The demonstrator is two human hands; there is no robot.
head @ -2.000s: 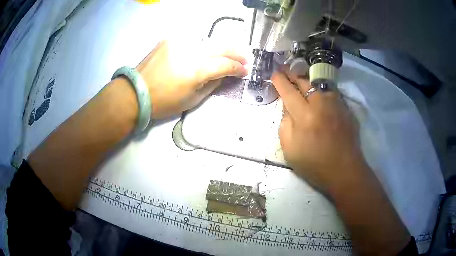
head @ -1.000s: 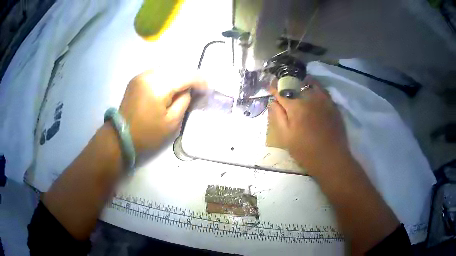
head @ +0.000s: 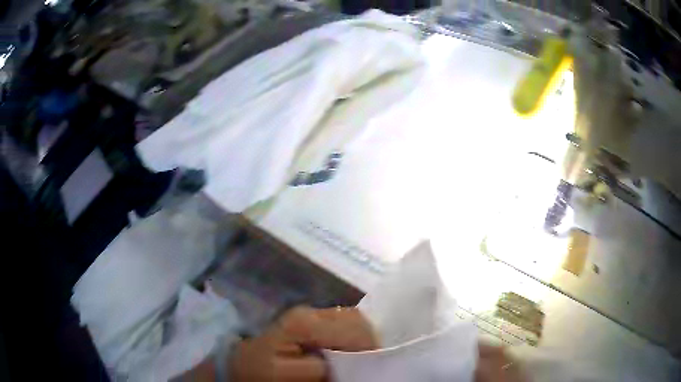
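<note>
A white fabric piece [head: 418, 313] is held up at the front edge of the machine table, with a folded or seamed edge across it. My left hand [head: 306, 345] is blurred at the bottom and pinches the fabric's left side. My right hand [head: 496, 364] is mostly cut off by the bottom edge and partly behind the fabric; its fingers cannot be made out. The presser foot [head: 558, 205] stands at the right in bright light, apart from both hands.
Long white pieces [head: 299, 97] lie on the table's left edge. White cut pieces [head: 145, 268] hang below it. A yellow-green object [head: 541, 78] is left of the machine head [head: 650, 127]. A tan patch [head: 576, 251] and a taped block [head: 520, 316] are on the table [head: 388, 179].
The view has swung left. Both hands have left the needle area and come to the table's front edge. The white fabric piece now shows held up there.
</note>
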